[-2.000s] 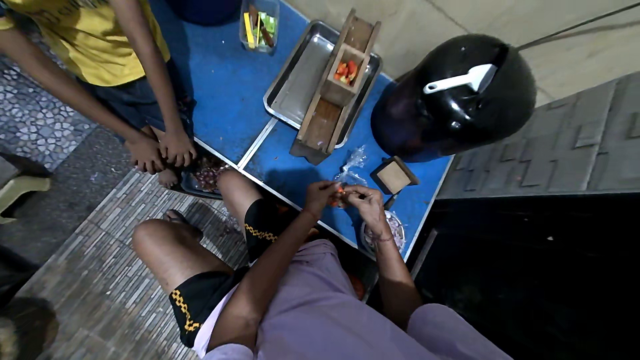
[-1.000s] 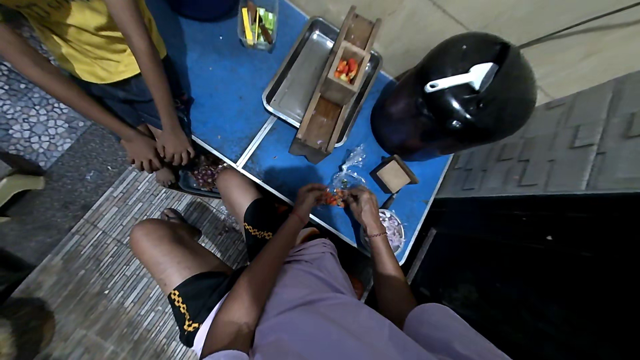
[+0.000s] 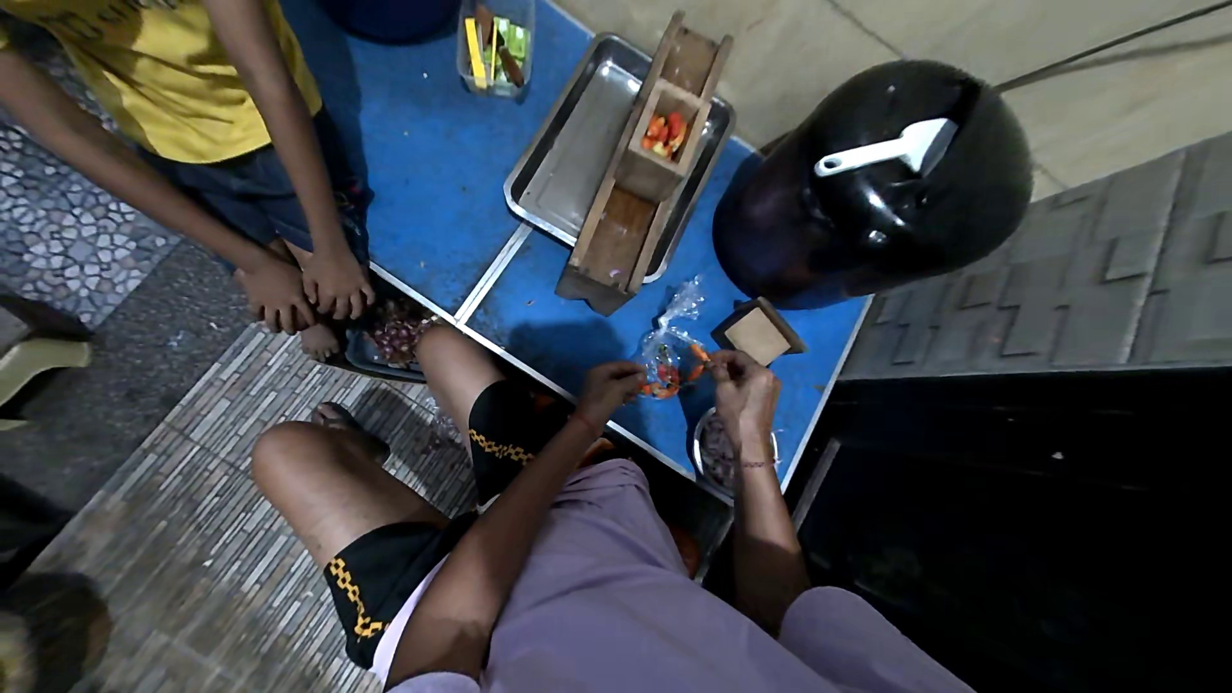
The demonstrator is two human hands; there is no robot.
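My left hand (image 3: 612,387) pinches the left side of a clear plastic bag (image 3: 671,346) that lies at the blue table's near edge. Orange and red chili peppers (image 3: 664,385) show in and around the bag. My right hand (image 3: 747,390) has its fingertips together at an orange pepper (image 3: 700,358) on the bag's right side; whether it also grips the plastic I cannot tell. Partly under my right wrist stands a bowl of sliced onions (image 3: 717,450). Just beyond that hand sits a small wooden block (image 3: 758,333). A wooden slicer box (image 3: 616,236) holding cut peppers (image 3: 664,133) rests across a metal tray (image 3: 568,183).
A black drum (image 3: 866,202) with a white-handled scraper (image 3: 890,154) on top stands at the back right. A clear container (image 3: 496,48) with knives or peelers is farther back. At left, another person's hands (image 3: 308,289) rest near a tray of small red onions (image 3: 395,337).
My hands have moved apart from where they nearly met over the peppers two seconds ago. The bag and the orange peppers now show between them.
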